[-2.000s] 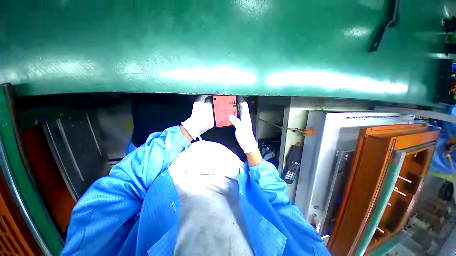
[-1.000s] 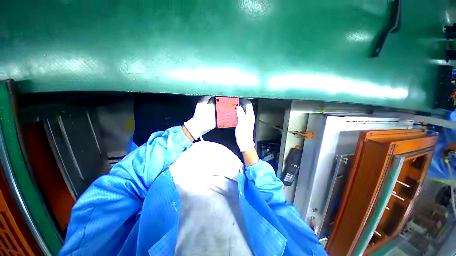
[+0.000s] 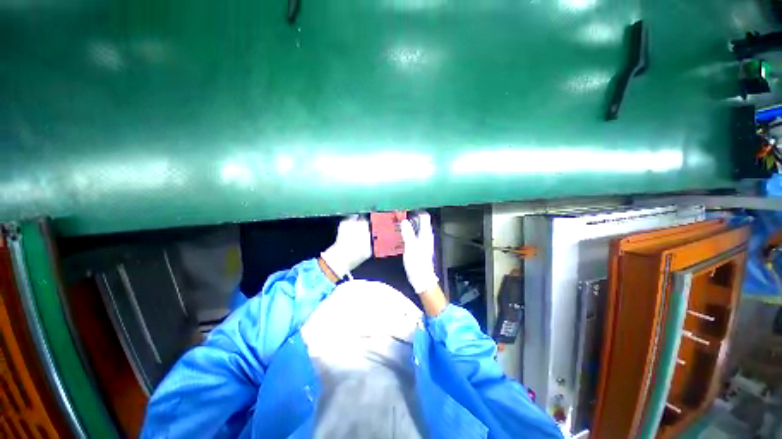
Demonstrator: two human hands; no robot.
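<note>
A small flat red rectangle (image 3: 388, 234) is held at lap level, just below the bench edge; its upper end meets the edge in view. I cannot tell if it is a phone or a notebook. My left hand (image 3: 348, 246), in a white glove, grips its left side. My right hand (image 3: 418, 254), also in a white glove, is at its right side with the fingers on its edge. My wrists are bare between the gloves and the blue smock sleeves.
The green bench mat (image 3: 343, 103) spans the view ahead. A black bent brush-like tool (image 3: 629, 70) lies on it at right; a dark tip (image 3: 293, 10) shows at the top edge. Below right are a dark handset (image 3: 510, 307), a grey cabinet (image 3: 540, 300) and an orange frame (image 3: 630, 326).
The view has tilted up and shifted, so the bench edge, hands and red item sit lower in the picture. A dark tip now shows at the top. Both hands still hold the red item.
</note>
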